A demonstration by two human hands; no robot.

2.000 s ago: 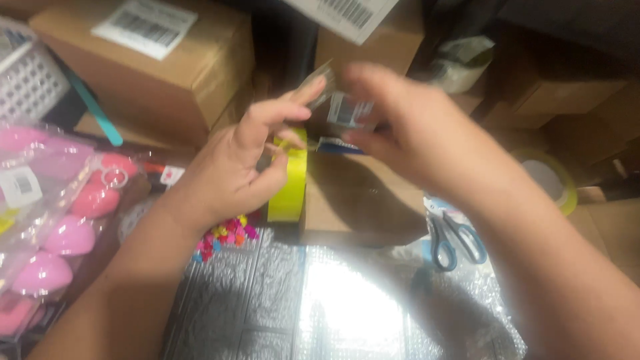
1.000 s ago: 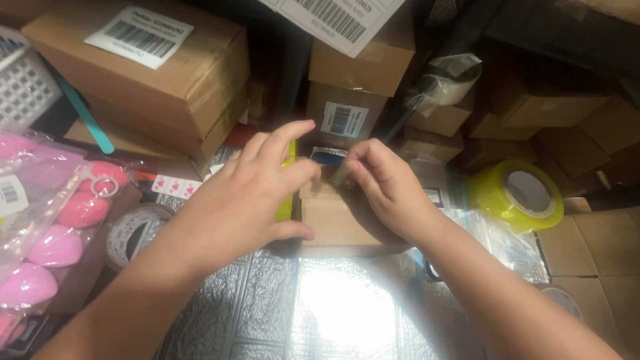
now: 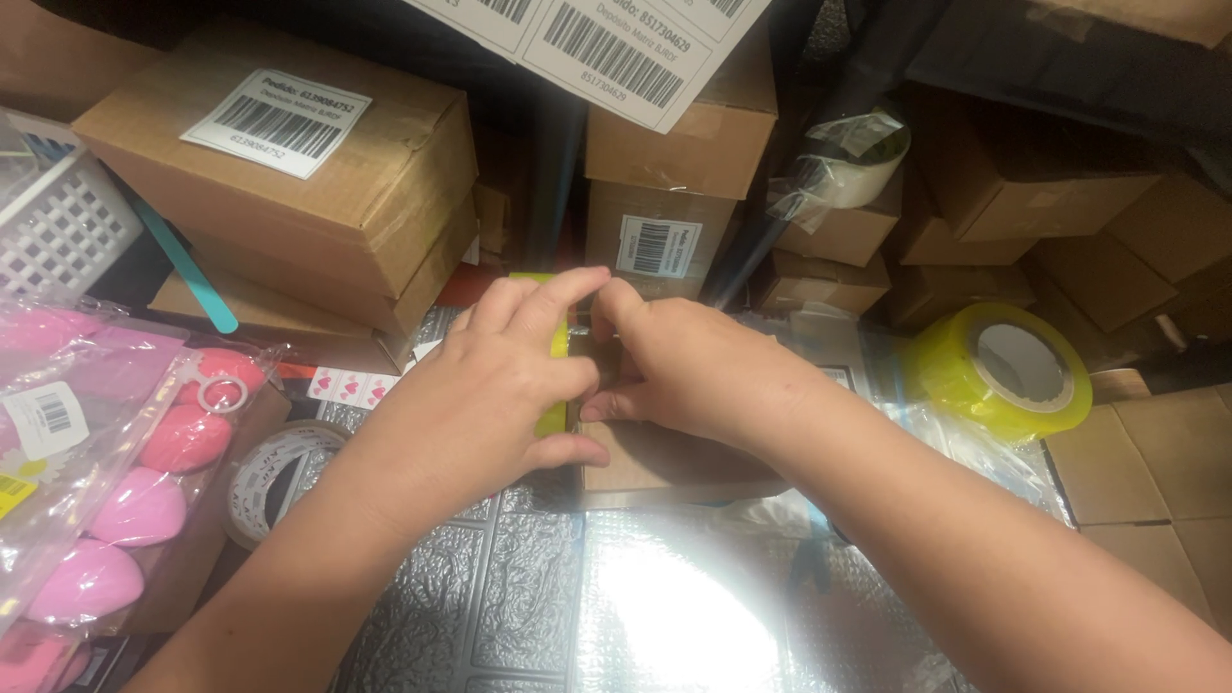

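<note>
A small cardboard box (image 3: 664, 464) lies at the middle of the silvery work surface, partly under my hands. My left hand (image 3: 491, 375) is at its left end, fingers spread and curved beside a bright yellow-green item (image 3: 552, 414), which it mostly covers. Over the top of the box is my right hand (image 3: 683, 366), its fingers bent and thumb near the index finger. The fingertips of both hands nearly meet. Whether the right fingers pinch anything cannot be told, as the hand hides the spot.
Left are bagged pink sponges (image 3: 140, 505), a tape roll (image 3: 279, 481), a white basket (image 3: 67, 221) and a large labelled carton (image 3: 289, 173). Behind stand stacked cartons (image 3: 674, 202) under a hanging label sheet (image 3: 616, 58). A yellow-green tape roll (image 3: 1006, 371) is at the right.
Both hands have come down from above the box onto its far part. The right hand has moved closer to the left one. Blue-handled scissors seen two seconds ago are now hidden.
</note>
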